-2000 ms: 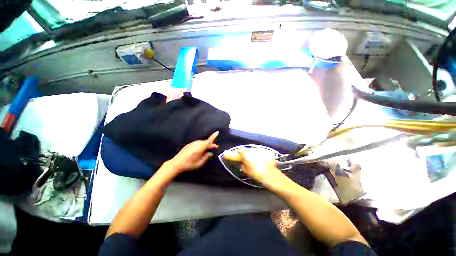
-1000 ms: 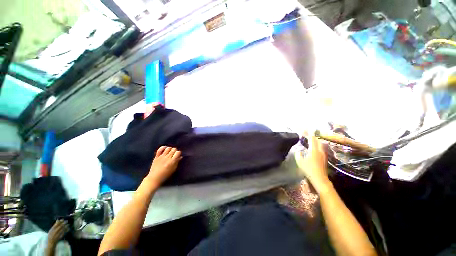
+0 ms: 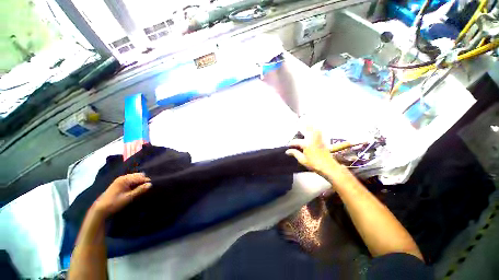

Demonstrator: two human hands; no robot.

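A dark garment (image 3: 219,178) lies along the navy padded board (image 3: 246,199), with its narrow sleeve stretched towards the right. My left hand (image 3: 123,192) is at the garment's left part, thumb and fingers drawn together on the cloth. My right hand (image 3: 313,152) grips the sleeve's right end. The steam iron (image 3: 358,152) rests just right of my right hand, partly hidden and hard to make out.
The white table top (image 3: 219,123) extends behind the board. A blue box (image 3: 135,121) with a red end stands behind the garment. Yellow and black hoses (image 3: 470,53) hang at upper right. Dark cloth (image 3: 443,191) hangs at right, near striped floor tape (image 3: 473,240).
My right hand has left the iron and now holds the sleeve end. The sleeve has shifted to the pad's back edge, baring more navy pad in front. The view has turned.
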